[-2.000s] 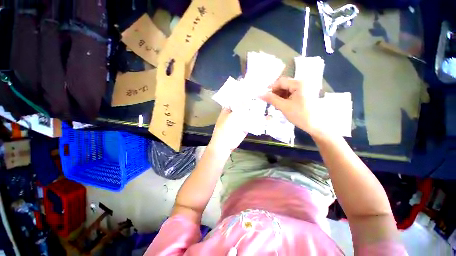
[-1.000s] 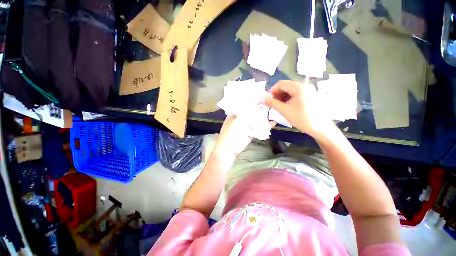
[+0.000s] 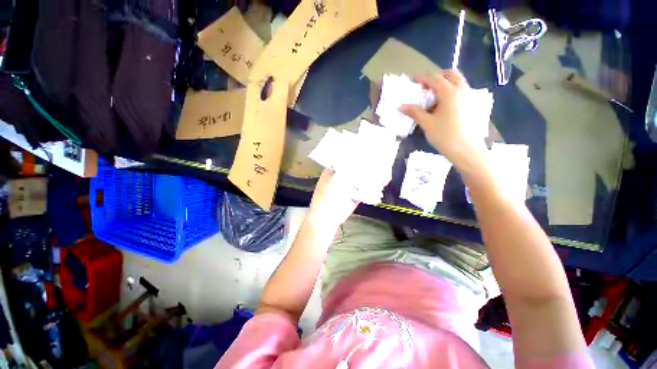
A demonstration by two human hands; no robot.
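Note:
My left hand (image 3: 335, 194) holds a fanned bunch of white labels (image 3: 367, 160) above the table's near edge. My right hand (image 3: 443, 108) is over the upper left pile of white labels (image 3: 392, 101), thumb and fingertips at its right side, apparently with a label between them. Another pile (image 3: 479, 115) is partly hidden behind my right hand. A lower middle pile (image 3: 425, 180) shows faint print. A lower right pile (image 3: 511, 169) is partly covered by my right forearm.
Crossed tan card templates (image 3: 257, 144) lie at the left, beside dark garments (image 3: 115, 79). A silver bulldog clip (image 3: 508, 43) and white strip (image 3: 459, 39) are at the top. Flat tan shapes (image 3: 569, 158) lie at the right. A blue crate (image 3: 155, 216) and black bag (image 3: 252, 222) are on the floor.
My right hand has moved from beside the left-hand bunch up to the upper left pile. The lower middle pile is now uncovered. The view has shifted, showing the whole clip again.

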